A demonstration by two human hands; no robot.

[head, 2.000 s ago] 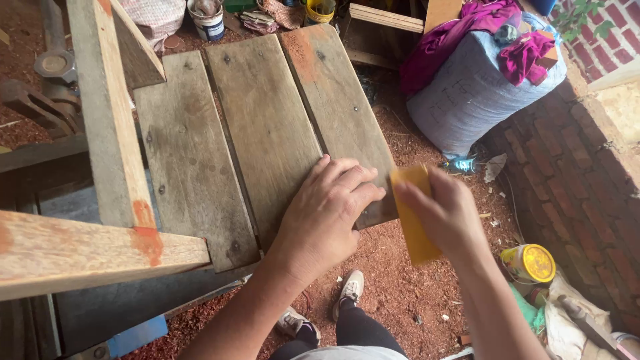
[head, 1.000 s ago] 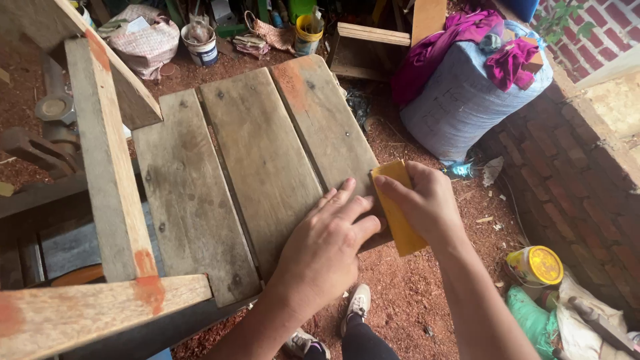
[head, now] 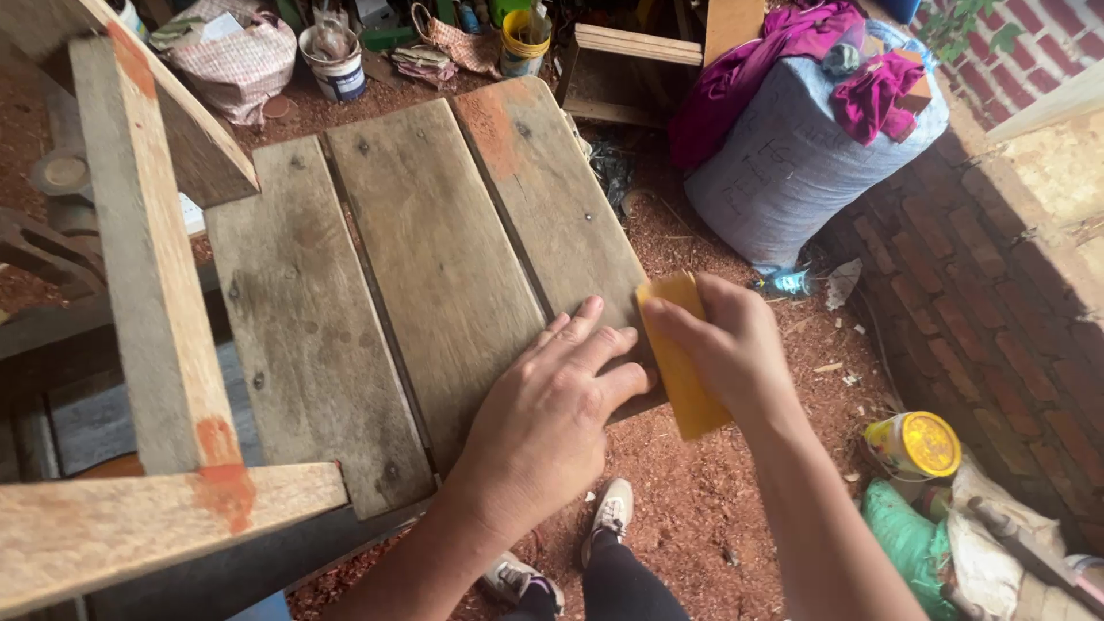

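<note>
A slatted wooden seat (head: 431, 224) lies below me, its grey-brown boards fixed with screws or nails and bearing an orange-red patch on the far board. My left hand (head: 561, 405) rests palm down on its near right corner, fingers a little spread, holding nothing. In my right hand (head: 733, 345) is a sheet of yellow sandpaper (head: 681, 362), pressed against the right edge of the outer board, just beside my left fingertips. The sheet's inner face is hidden. To the left, wooden frame bars (head: 164, 259) with orange-red filler-like patches join the seat.
A stuffed blue-grey sack (head: 793, 164) with magenta cloth stands beyond the seat at right. Buckets (head: 335, 69) and a checked bag (head: 233, 60) line the far side. A yellow-lidded bucket (head: 914, 444) is at lower right, near a brick wall (head: 992, 328). Reddish shavings cover the floor (head: 690, 509).
My right hand has moved the yellow sheet along the seat's right edge, where its position and tilt differ slightly between frames. My left hand stays on the boards.
</note>
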